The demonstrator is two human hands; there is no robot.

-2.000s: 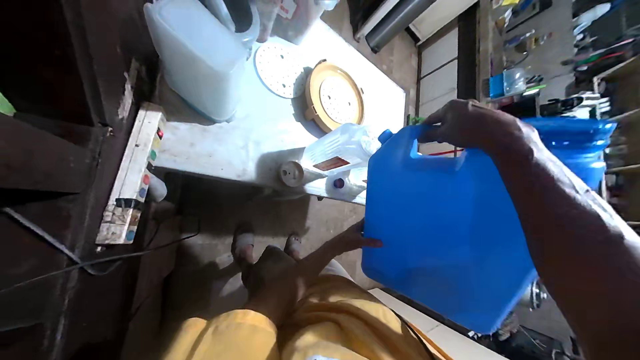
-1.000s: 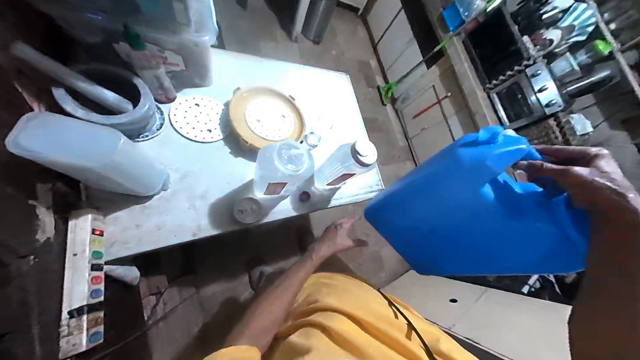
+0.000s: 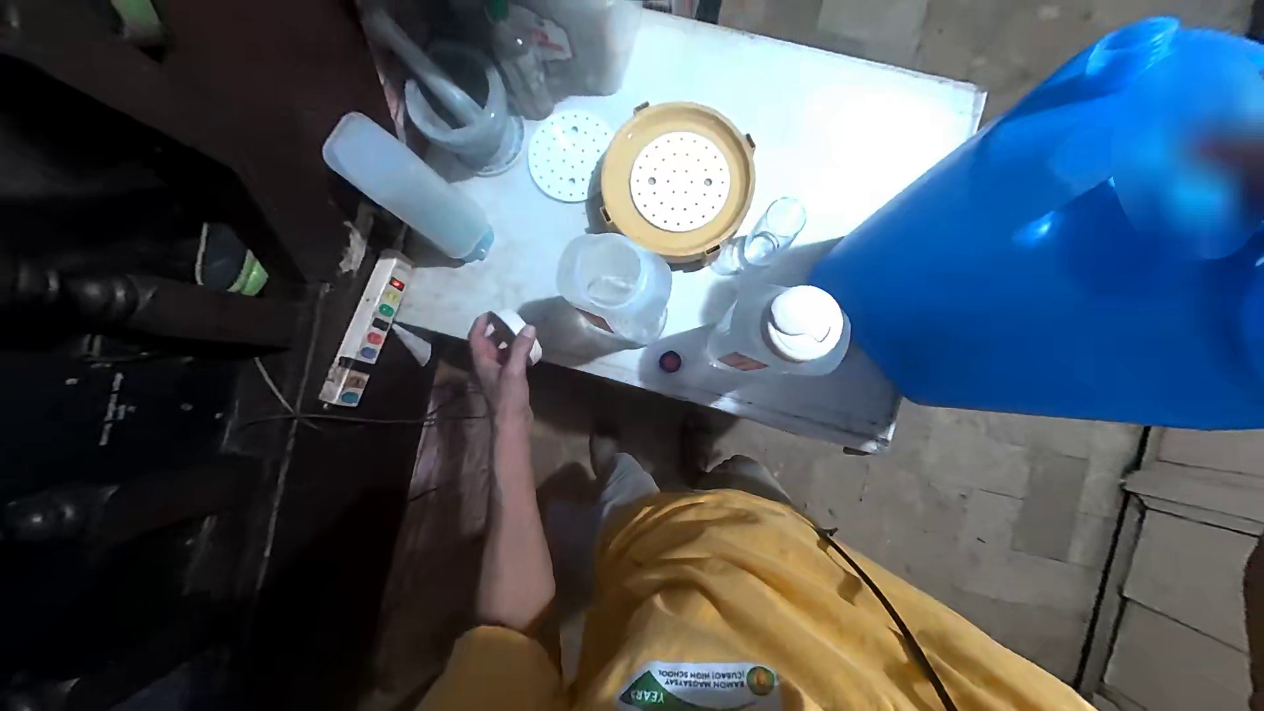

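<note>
My left hand [image 3: 502, 360] grips a white round cap or ring [image 3: 517, 336] at the near edge of the white table [image 3: 859, 89]. Just right of it stands a translucent wide-mouthed plastic container [image 3: 614, 291], uncovered. Farther right is a translucent bottle with a white cap [image 3: 805, 321], and a small dark red cap [image 3: 670, 361] lies between them. A large blue plastic jug [image 3: 1047, 257] is held up over the table's right end. Blurred fingers of my right hand [image 3: 1234, 163] are on the jug's upper part at the frame's edge; most of that hand is hidden.
A tan round tray with a perforated white disc [image 3: 679, 181], another perforated disc [image 3: 570, 155] and a clear glass [image 3: 775, 232] are on the table. A translucent jug [image 3: 410, 188] lies at left, near a mortar with pestle [image 3: 459, 114]. A power strip [image 3: 367, 331] sits beside the table.
My left hand has moved from empty beside the table's near edge to the left, and now holds the white round piece. The blue jug remains raised at right. The view has shifted strongly.
</note>
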